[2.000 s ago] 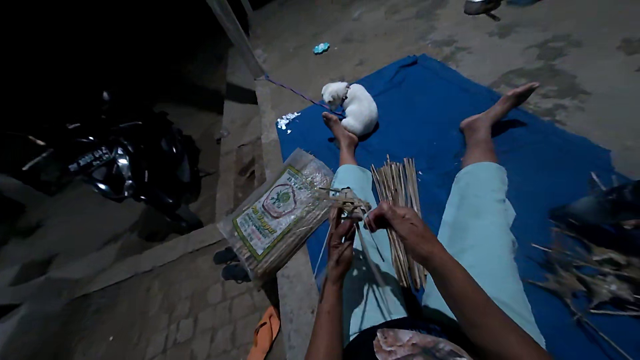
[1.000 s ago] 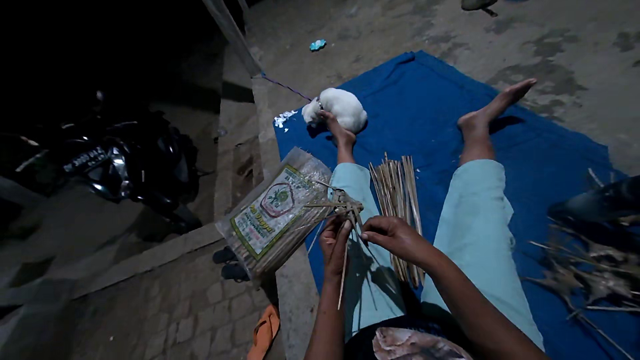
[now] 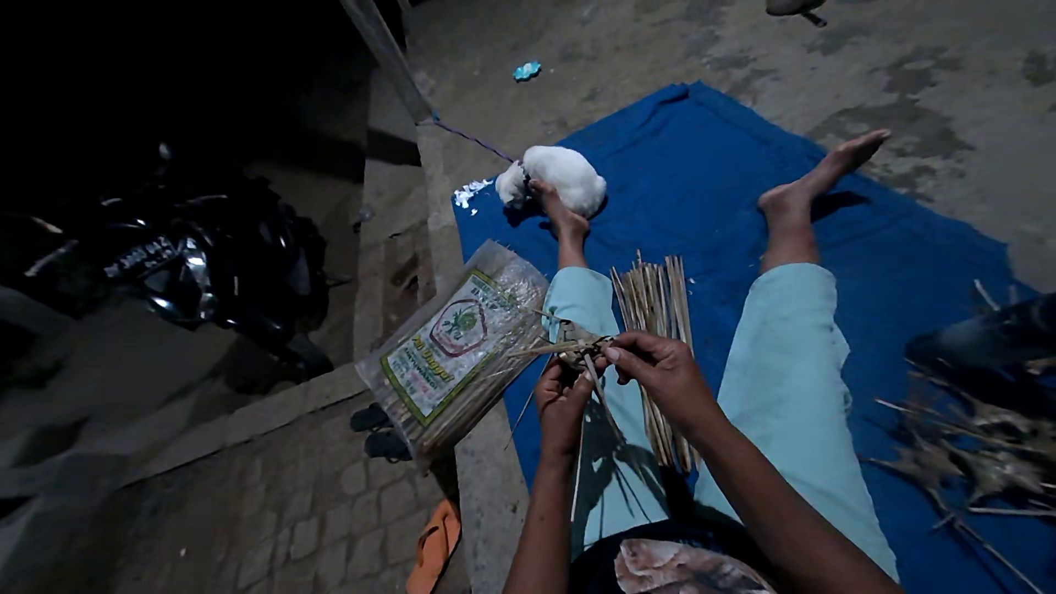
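Over the person's left leg, my left hand [image 3: 564, 404] is closed on a small woven piece of dried plant strips [image 3: 577, 342], whose loose ends stick out to several sides. My right hand [image 3: 656, 367] pinches a strip at the right edge of that piece. Between the legs lies a bundle of dry flat strips [image 3: 656, 309] on a blue cloth [image 3: 701, 181]. A printed plastic sack full of similar strips [image 3: 462, 338] rests just left of the hands.
A white cat or small dog [image 3: 565, 177] on a cord lies by the left foot. More woven pieces [image 3: 982, 454] lie at the right, beside a dark-clothed limb [image 3: 986, 330]. An orange sandal [image 3: 435, 549], dark footwear [image 3: 384, 433] and a parked motorcycle [image 3: 206, 272] are at the left.
The white animal has shifted its body and head beside the foot. Both hands stay at the woven piece, which has turned, and the right fingers are again up against it.
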